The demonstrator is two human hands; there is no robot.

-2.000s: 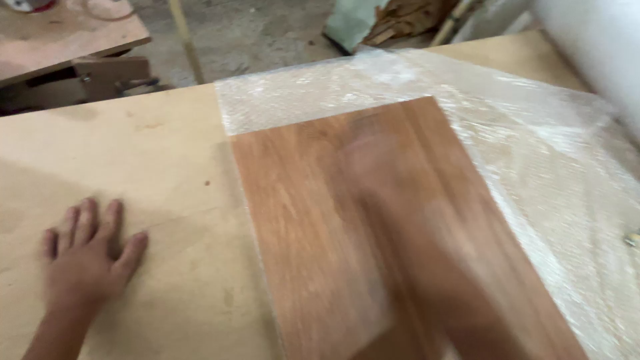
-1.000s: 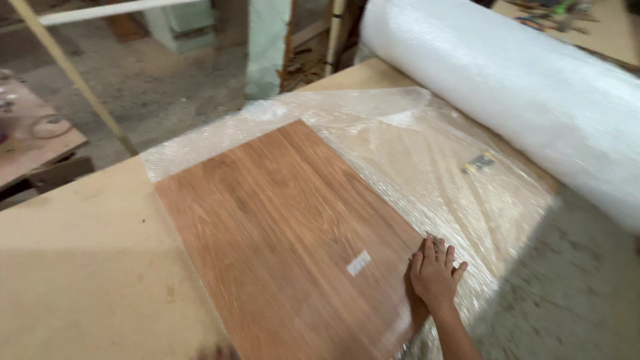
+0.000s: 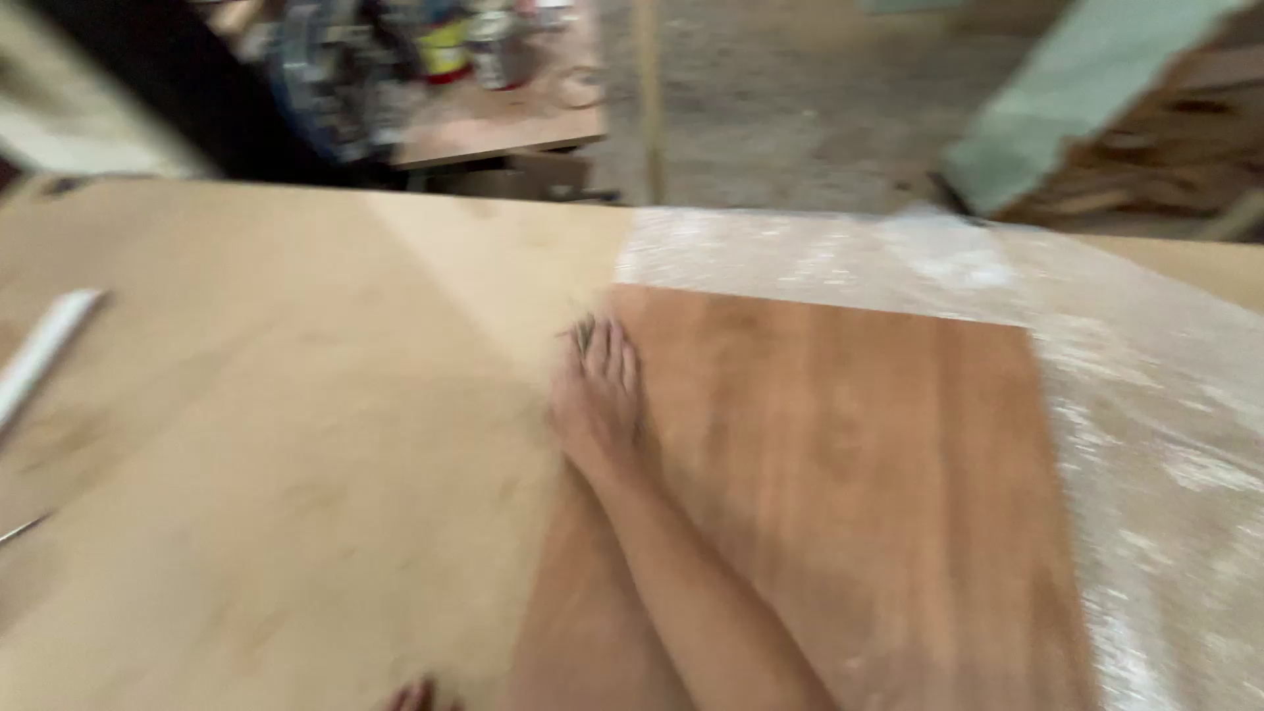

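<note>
A flat wood-grain board [image 3: 839,474] lies on clear bubble wrap [image 3: 1175,444], which spreads past its far and right edges. My right hand [image 3: 597,390] reaches across from the lower right and rests on the board's left edge near the far left corner. Its fingers are stretched out and blurred. Something small and dark shows at the fingertips, but whether it is held cannot be told. Only blurred fingertips of my left hand [image 3: 425,696] show at the bottom edge of the view, over the worktop left of the board; the rest is hidden.
The light wooden worktop [image 3: 296,395] extends left, with a white strip [image 3: 44,355] and a thin pointed thing [image 3: 22,528] on it. Beyond its far edge are a lower bench [image 3: 494,128] with cans, an upright wooden stick [image 3: 648,99] and a pale green panel [image 3: 1086,109].
My right hand has gone from the board's right edge to its left edge near the far corner. The view has swung left, and the large bubble-wrap roll is out of it.
</note>
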